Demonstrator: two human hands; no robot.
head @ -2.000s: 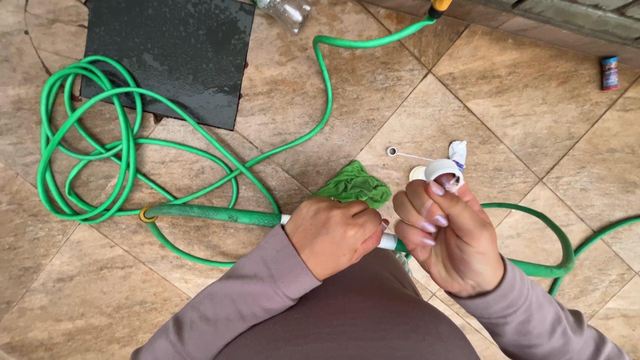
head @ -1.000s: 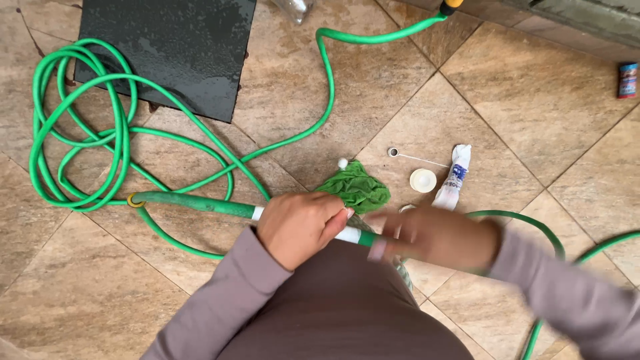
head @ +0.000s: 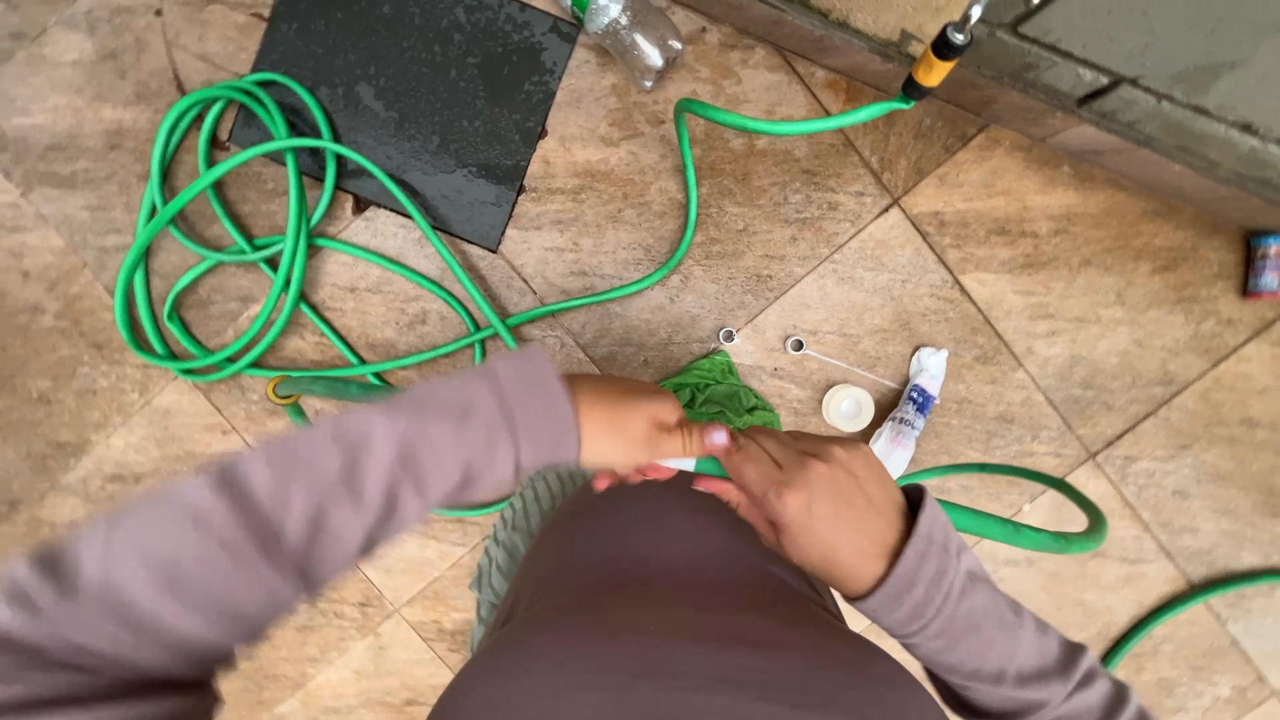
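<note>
My left hand (head: 632,425) grips a green garden hose (head: 712,467) over a white-wrapped stretch, most of it hidden under the fingers. Close beside it, my right hand (head: 822,492) is closed round the same hose, and the hands nearly touch. Just beyond the hands lies a crumpled green cloth (head: 715,392). Near it on the floor are a small white ring (head: 728,336), another small ring with a white string (head: 796,345), a round whitish spool or cap (head: 848,408) and a rolled white plastic wrapper with blue print (head: 912,408).
Coiled green hose (head: 300,190) spreads over the tiled floor and a wet dark slab (head: 420,100). A yellow-black hose connector (head: 932,66) joins a metal fitting at the upper right. A clear plastic bottle (head: 640,38) lies near the top, a small container (head: 1263,265) at the right edge.
My right hand, holding a white roll two seconds ago, is now on the hose. My left hand has shifted right along it. A small white ring now lies beyond the cloth.
</note>
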